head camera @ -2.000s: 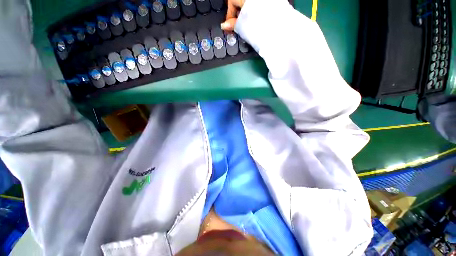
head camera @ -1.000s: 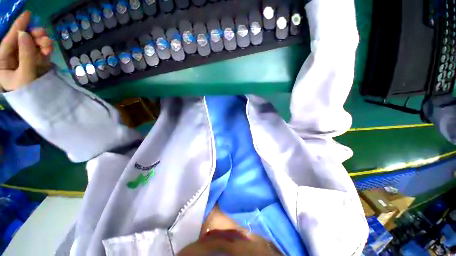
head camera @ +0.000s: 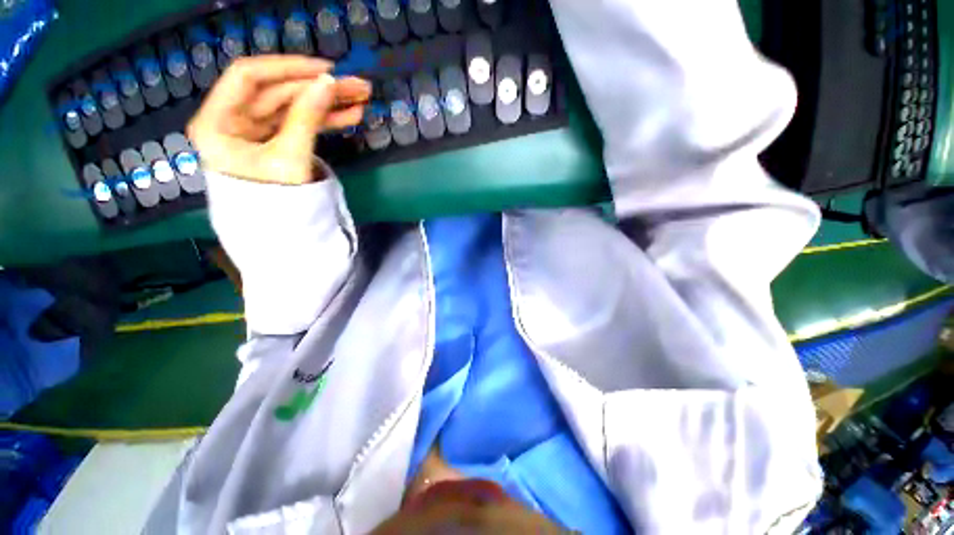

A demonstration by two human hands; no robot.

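A long black tray [head camera: 418, 57] lies in front of me with two rows of dark grey oval housings [head camera: 427, 115], most bearing round discs and blue strips. Three at the right end of the near row show white discs [head camera: 508, 92] without blue. My left hand [head camera: 277, 117] is over the near row, thumb and fingers pinched together. A bright-blue tab [head camera: 366, 57], blurred, shows at its fingertips. The hand hides several housings. My right hand is out of the picture beyond the top edge; only its sleeve shows, right of the tray.
A black case [head camera: 837, 105] is at the right, beside a second black tray with rows of small silvery round parts [head camera: 912, 131]. A shiny blue plastic bag [head camera: 19, 37] is at the far left. Part of another person's sleeve [head camera: 918, 225] shows at the right edge.
My left hand has moved right from the bag's side to over the tray. My right hand, seen at the tray earliest, has left the picture. White discs show at the near row's right end.
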